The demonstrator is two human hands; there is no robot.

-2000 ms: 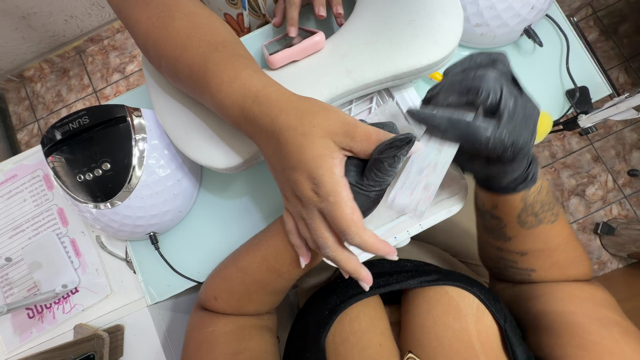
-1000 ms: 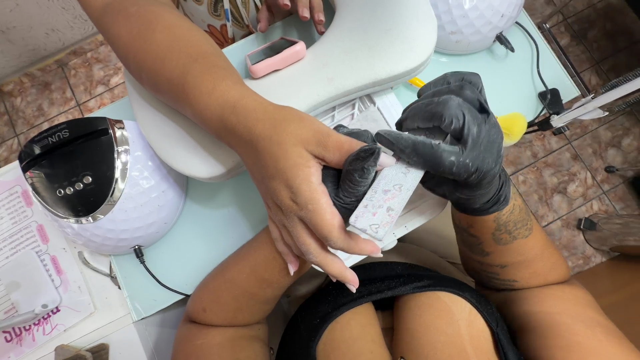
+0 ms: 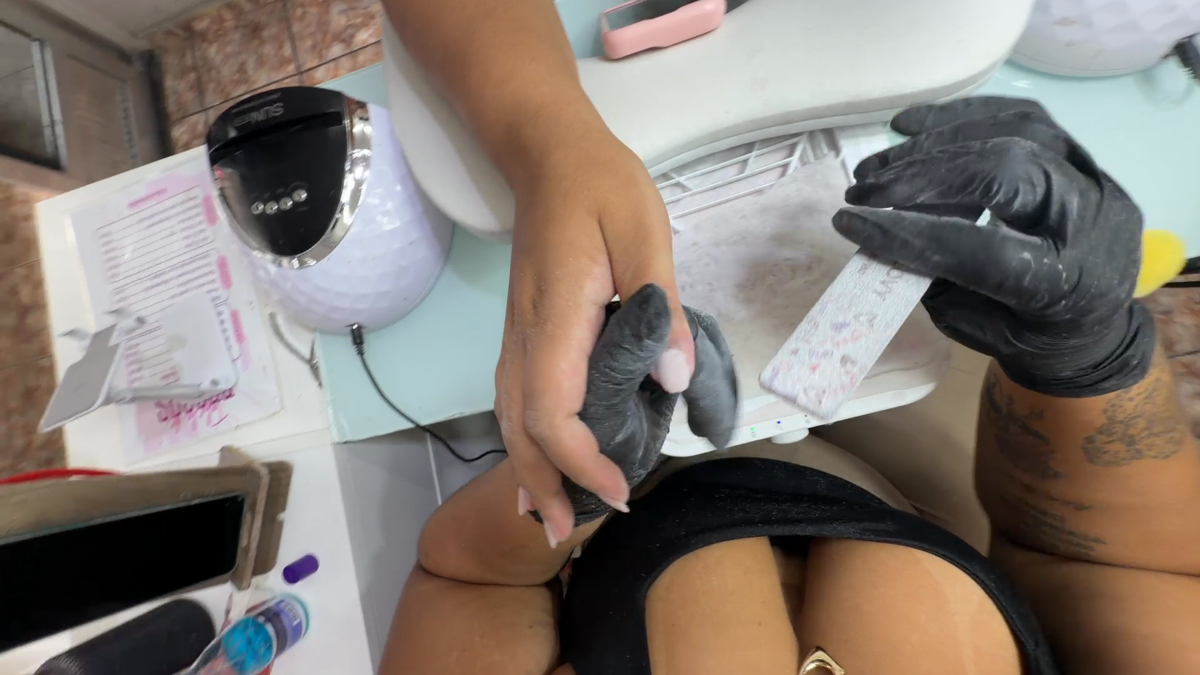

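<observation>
My left hand (image 3: 633,384), in a black glove, grips the other person's hand (image 3: 591,281) by the thumb, partly hidden behind its fingers. That thumb has a pale, dusty nail (image 3: 671,369) facing up. On the right, my right hand (image 3: 1012,234), also gloved in black, holds a patterned nail file (image 3: 848,337) between thumb and fingers. The file slants down to the left, apart from the nail. Below both hands lies a white nail dust collector (image 3: 731,272) with a dusty surface and a grille.
A white nail lamp (image 3: 375,244) with its cord stands at left. Behind the hands lies a white armrest (image 3: 797,84) bearing a pink-framed object (image 3: 661,26). Printed sheets (image 3: 169,253), a metal stand (image 3: 89,370), a dark-screened device (image 3: 122,562) and a bottle (image 3: 253,642) lie further left.
The file was against or close to the thumb's nail a second ago; my right hand has now drawn it away to the right. The view has shifted and sits closer.
</observation>
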